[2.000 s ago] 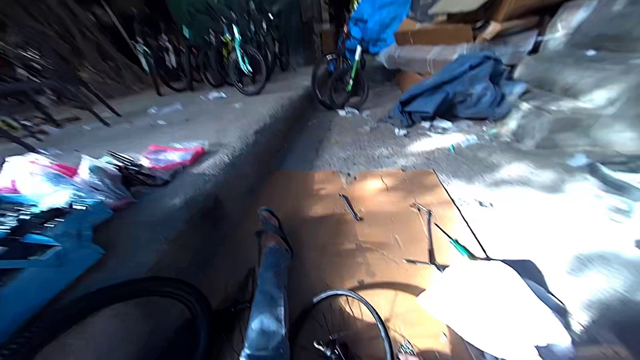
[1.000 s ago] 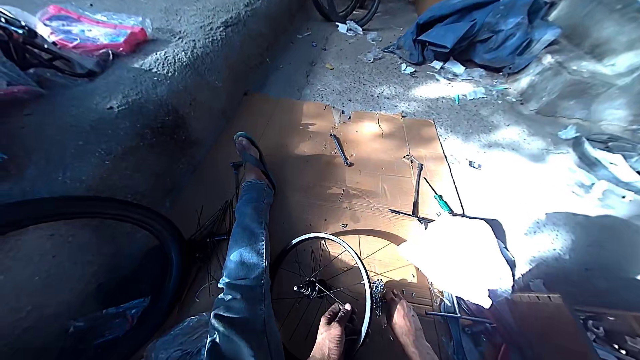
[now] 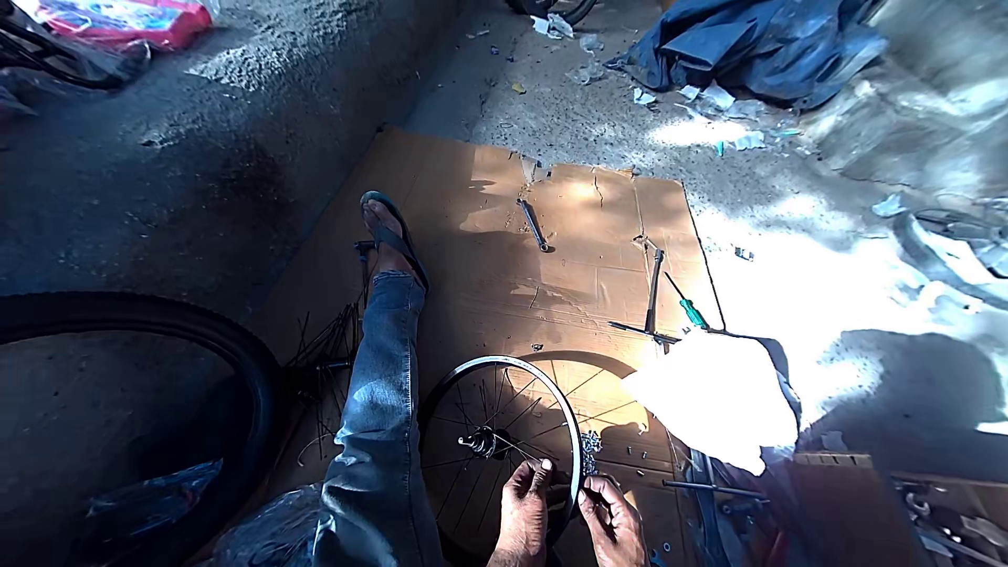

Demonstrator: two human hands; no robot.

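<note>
A bicycle wheel rim [image 3: 498, 361] with spokes and a hub [image 3: 485, 442] stands tilted over the cardboard sheet [image 3: 472, 291]. My left hand [image 3: 526, 504] is inside the rim, thumb and forefinger pinched on a thin spoke [image 3: 512, 446] that runs from the hub. At the rim's right side my right hand [image 3: 610, 516] has its fingertips against the rim; whether it pinches a small part there cannot be told. Just beyond it lies a small pile of spoke nipples [image 3: 591, 450]. The lower part of the wheel is hidden by my hands and the frame edge.
A wrench [image 3: 534, 226], a T-shaped metal tool [image 3: 654, 295] and a green-handled screwdriver [image 3: 687, 303] lie on the cardboard, by a sunlit white sheet [image 3: 713, 398]. My outstretched leg [image 3: 382, 402] separates the wheel from loose spokes [image 3: 319, 378] and a tire [image 3: 256, 370]. A wooden box [image 3: 843, 504] is at right.
My right hand, not seen one second ago, is now at the rim. The left hand remains by the spokes. A bare foot seen right of the wheel earlier is out of sight.
</note>
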